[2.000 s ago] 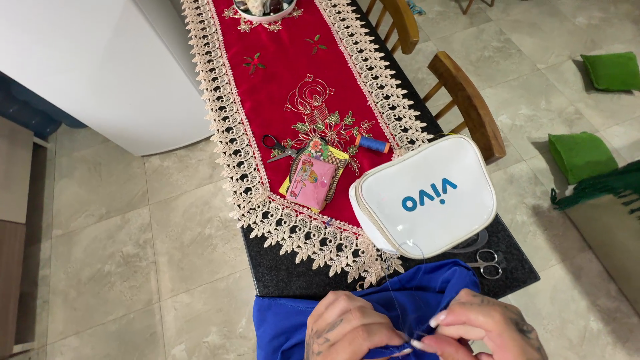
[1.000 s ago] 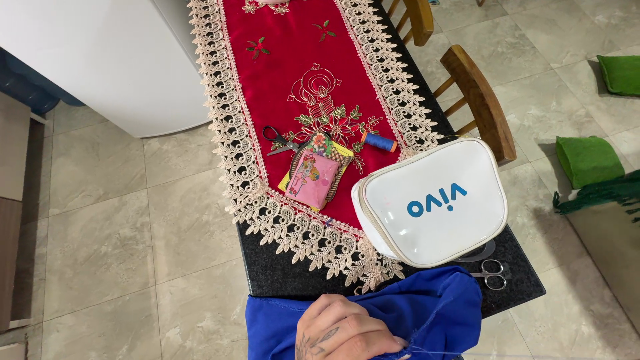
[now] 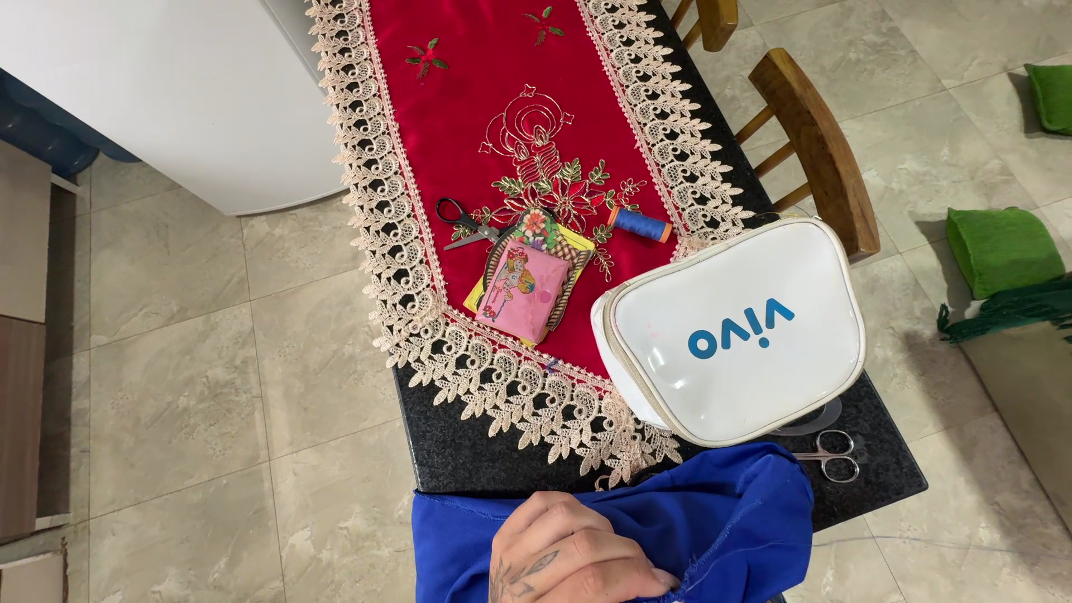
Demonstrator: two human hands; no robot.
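My left hand point(image 3: 578, 553), tattooed, grips the blue fabric point(image 3: 720, 511) at the bottom of the view, its fingers closed on the cloth near a seam. The fabric lies over the front edge of the black table. My right hand is out of view; a thin thread point(image 3: 946, 546) runs off toward the right edge. Small metal scissors point(image 3: 829, 456) lie right of the fabric, partly under a white zipped pouch point(image 3: 745, 335). Further back are a blue thread spool point(image 3: 641, 224), black-handled scissors point(image 3: 471, 224) and a pink packet point(image 3: 523, 289) on other small items.
A red table runner point(image 3: 469, 109) with cream lace covers much of the black stone table point(image 3: 452, 444). A wooden chair point(image 3: 816, 151) stands along the right side. A white appliance point(image 3: 193, 84) is at upper left, and green cushions point(image 3: 1001, 251) are at right.
Two seconds ago my right hand was at the fabric beside my left hand; it has since left the view to the right. My left hand has stayed on the fabric.
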